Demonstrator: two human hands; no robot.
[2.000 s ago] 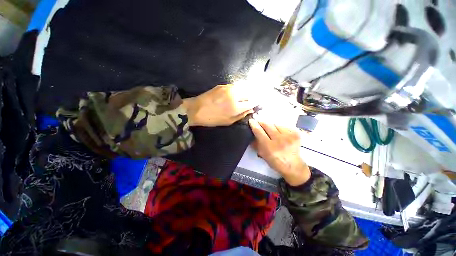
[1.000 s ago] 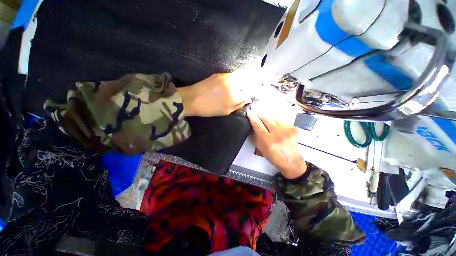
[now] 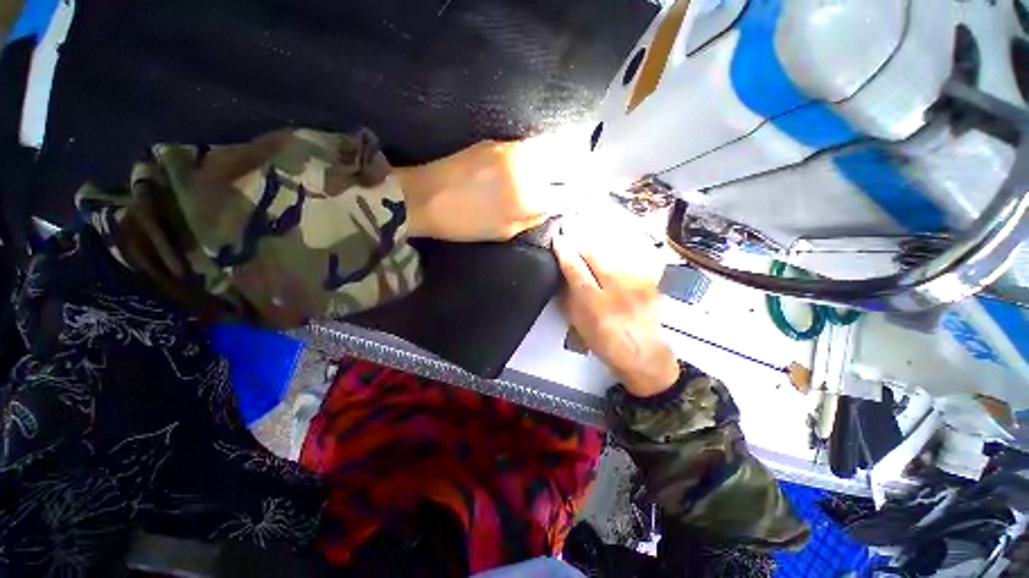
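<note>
A large black garment panel [image 3: 282, 68] covers the table's left side, and its lower part lies under my left forearm. My left hand [image 3: 480, 194] presses on the cloth beside the needle area, its fingertips washed out by the lamp glare. My right hand [image 3: 615, 305] is just right of it, fingertips at the cloth's edge by my left fingers; whether it pinches the cloth is hard to tell. The white sewing machine head [image 3: 812, 124] with blue stripes stands above. The presser foot and needle are lost in the glare.
Green scissors handles [image 3: 793, 307] lie right of a small grey-blue plate [image 3: 684, 283]. A tan patch [image 3: 799, 376] sticks to the white table [image 3: 722, 390]. Dark and white scraps [image 3: 959, 502] lie at the far right. Blue crates [image 3: 818, 531] show below the table edge.
The view has shifted, so machine and table sit a little differently in frame. Both hands stay close together by the needle. The black cloth's lower corner shows slightly further left and higher.
</note>
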